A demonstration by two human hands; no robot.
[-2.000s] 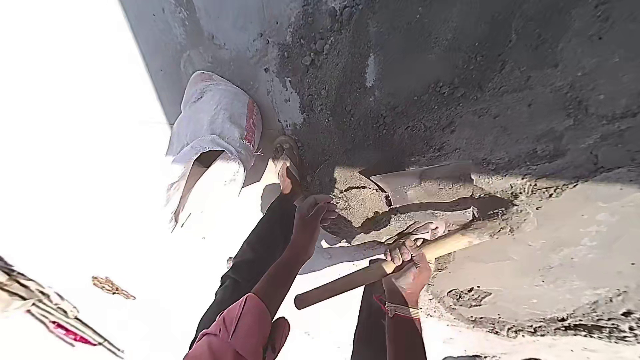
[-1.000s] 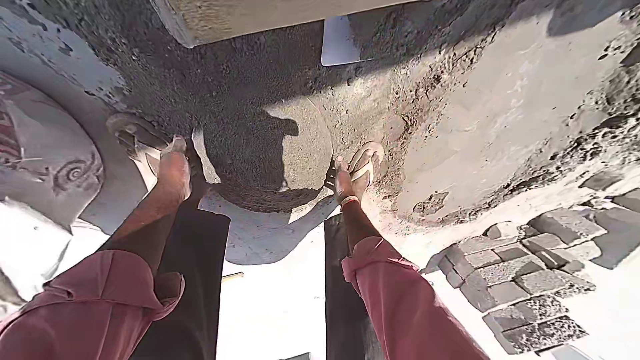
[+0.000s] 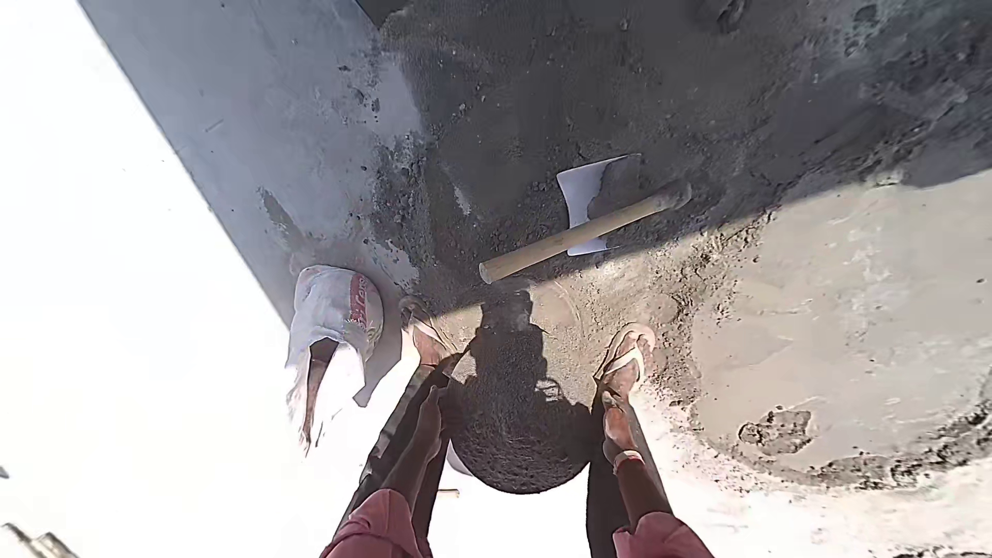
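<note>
A round pan heaped with grey sand or mortar mix is between my legs, and a dark shadow falls over it. At its left rim is my left hand, and my right hand grips the opposite side; the fingers are partly hidden. Beyond the pan lies a hoe, its wooden handle slanting across the broad metal blade, with nobody holding it.
My sandalled feet stand either side of the pan. An open woven sack stands at the left. Wet mortar spreads over the ground at the right, with a ragged edge. Shaded grey mix lies beyond the hoe.
My right hand has left the hoe handle it held two seconds ago. Both hands have come to the pan's sides, and the pan is now nearer my body. The view has swung about widely.
</note>
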